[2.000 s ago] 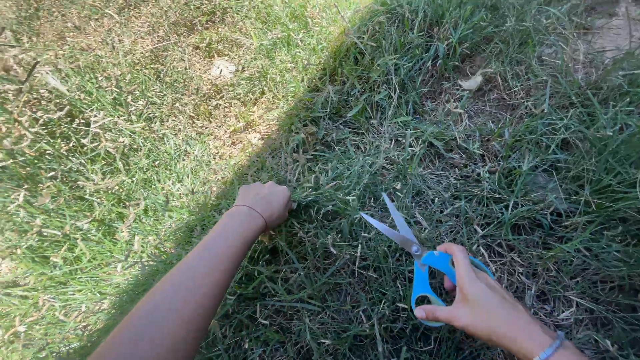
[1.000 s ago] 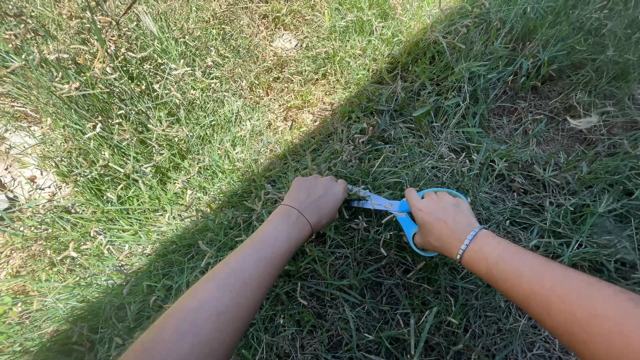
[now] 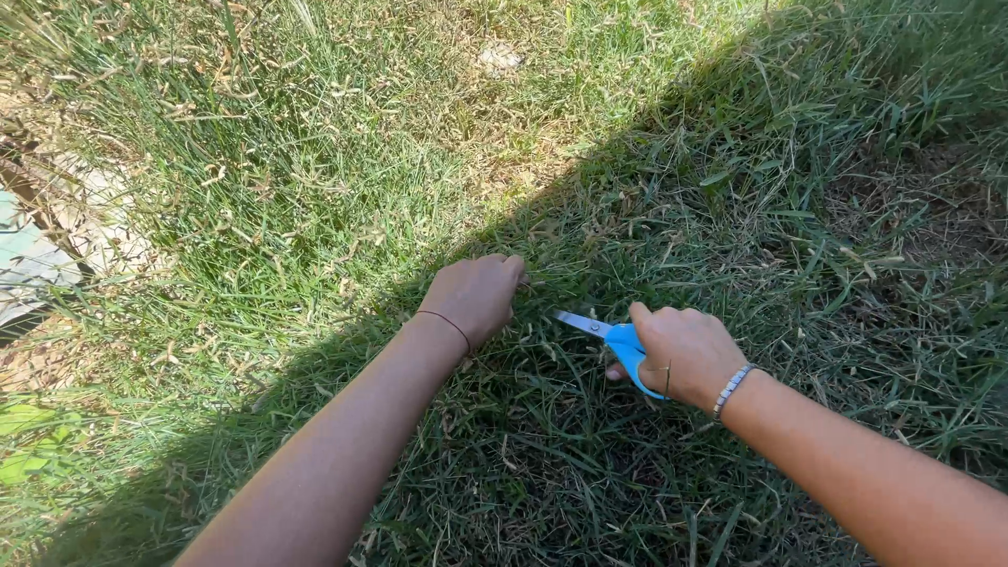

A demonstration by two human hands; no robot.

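My left hand (image 3: 472, 298), with a thin dark cord round its wrist, is closed low in the grass near the shadow's edge. A few blades show by its fingertips; the rest of its grasp is hidden. To its right, my right hand (image 3: 685, 350) grips the blue handles of a pair of scissors (image 3: 626, 346). The metal blades lie nearly together and point left toward my left hand, with a gap of grass between. A light segmented bracelet (image 3: 732, 390) circles my right wrist.
Shaded grass (image 3: 598, 472) surrounds both hands, and taller sunlit grass (image 3: 260, 181) stands at the upper left. A pale slab (image 3: 31, 260) lies at the left edge. Bare soil (image 3: 937, 197) shows at the right, and a pale stone-like patch (image 3: 500, 57) at the top.
The scissors, wide open two seconds ago, have closed. One second ago their blades were at my left hand's fingers; now they are apart from it. The view has shifted left.
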